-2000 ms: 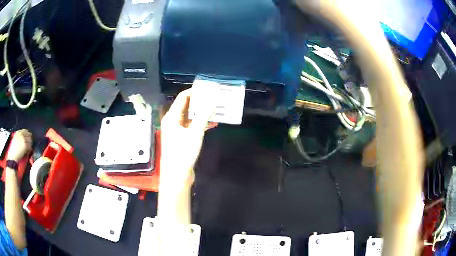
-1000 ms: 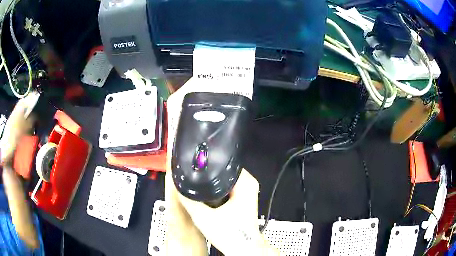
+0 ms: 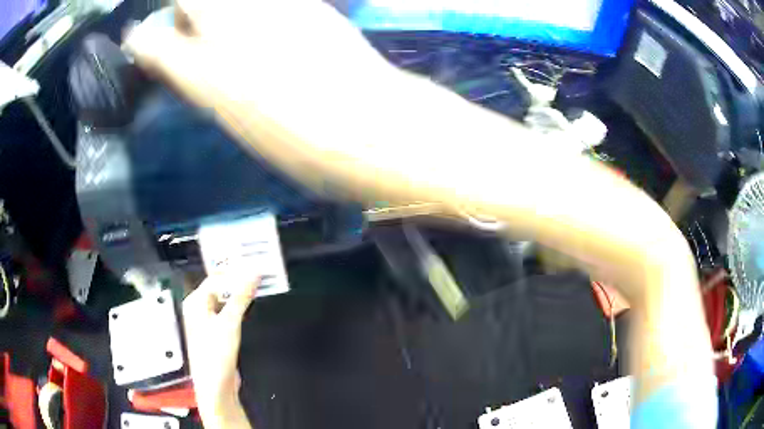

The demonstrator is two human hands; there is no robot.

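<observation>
My left hand [image 3: 216,323] pinches the lower edge of a white printed label [image 3: 243,251], whose top edge is at the front slot of the label printer [image 3: 218,167]. My right forearm reaches across the view from the lower right, over the printer. My right hand [image 3: 159,42] is blurred at the upper left, beside a dark, blurred object, perhaps the scanner [image 3: 102,80], at the printer's left end. Its grip cannot be made out.
Stacked network boxes [image 3: 147,339] stand at left on a red pad [image 3: 159,399]. A red tape dispenser [image 3: 80,394] is at lower left. More boxes [image 3: 528,415] lie along the near edge. A fan [image 3: 748,243] is at far right, and a blue-framed screen [image 3: 503,21] at the top.
The black scanner has left the front of the label, and my right hand has moved to the upper left. My left hand keeps the label. The view has shifted, so the printer appears lower and further left.
</observation>
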